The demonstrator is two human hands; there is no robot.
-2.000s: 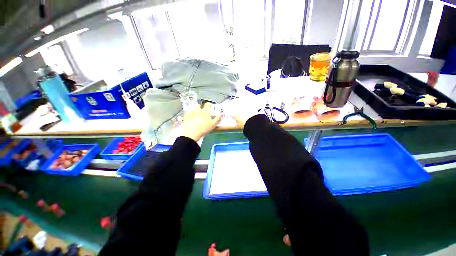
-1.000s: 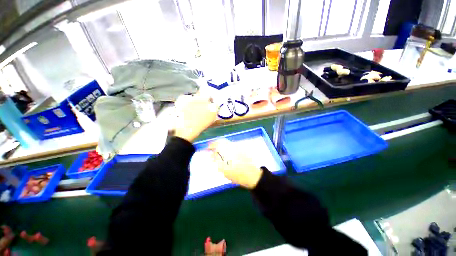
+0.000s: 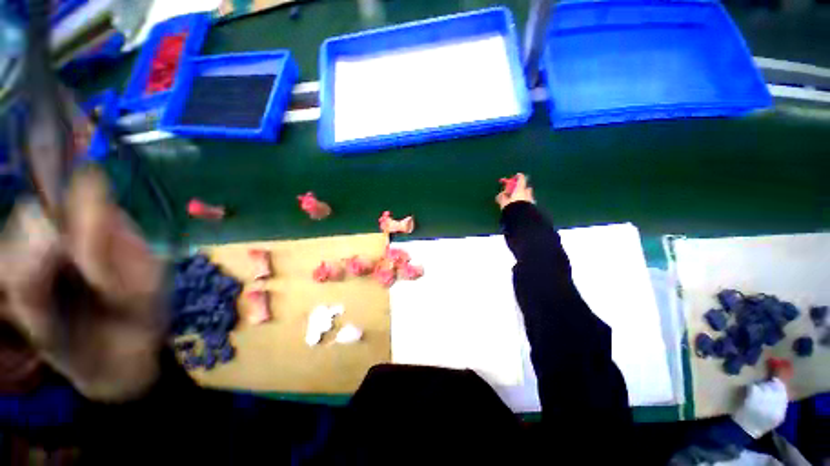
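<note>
My left hand (image 3: 82, 282) is large and blurred at the left edge, close to the camera. It is closed on a long dark grey tool (image 3: 47, 118) that points upward, too blurred to name surely. My right hand (image 3: 519, 194) reaches over the green conveyor belt (image 3: 437, 182), its fingers on a small figurine part with a pink-red top (image 3: 511, 184). More figurine bodies lie on the belt, one (image 3: 397, 223) by the bench edge. Pink-red pieces (image 3: 391, 266) and two bodies (image 3: 260, 307) lie on the cardboard mat (image 3: 291, 364).
White paper (image 3: 455, 314) lies under my right sleeve. Navy parts (image 3: 205, 309) are heaped left, others (image 3: 746, 328) right. White crumpled clumps (image 3: 321, 323) lie on the cardboard. Blue trays (image 3: 655, 64) stand beyond the belt. Another person's white-gloved hand (image 3: 763, 405) is at lower right.
The view has tilted down from the shelf to the bench. My right hand has moved from above the white-filled tray to the belt; my left hand has come back close to the camera.
</note>
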